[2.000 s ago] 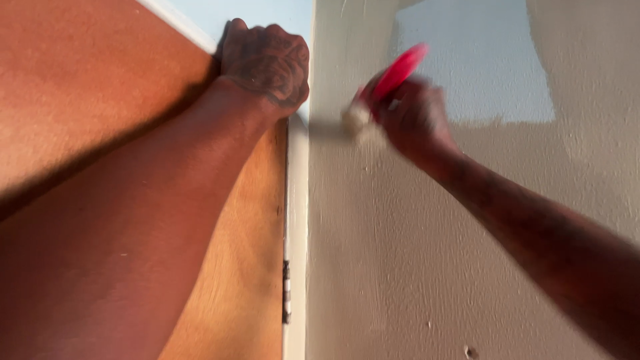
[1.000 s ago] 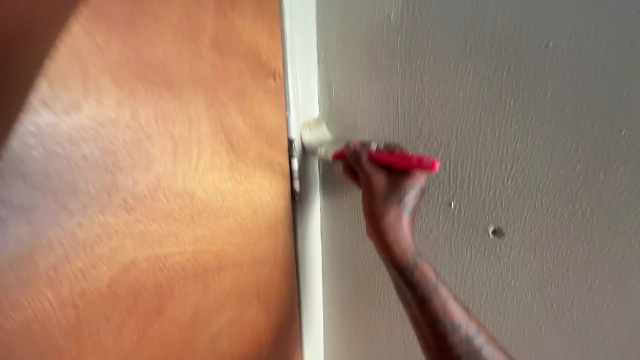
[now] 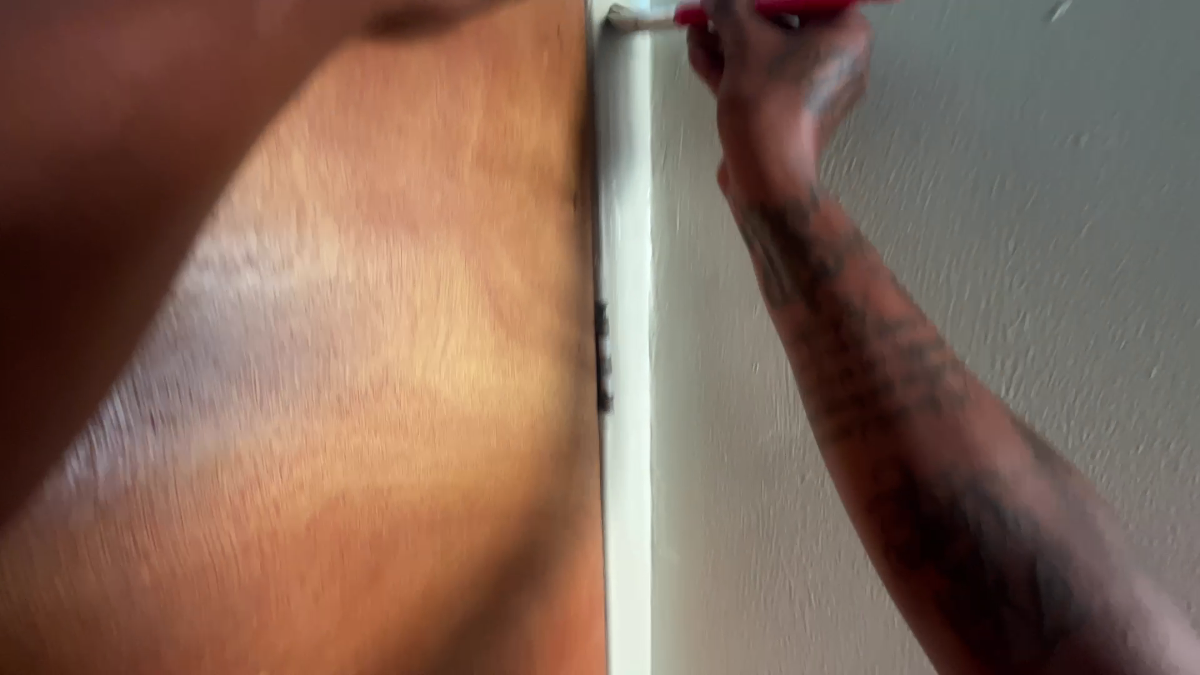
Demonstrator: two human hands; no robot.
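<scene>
Near the top edge, my right hand grips a paintbrush by its red handle. The brush's bristles point left and lie at the white door frame trim, close to where it meets the grey-green textured wall. My left forearm crosses the upper left, blurred, in front of the wooden door; my left hand itself is outside the frame. Whether the bristles press on the trim is hard to tell from the blur.
The brown wooden door fills the left side. A dark metal hinge sits between door and trim. Arm shadows fall across the door.
Two seconds ago my left fist was at the door's top; now it is out of view. The brush has gone from the wall to the trim. The view has shifted.
</scene>
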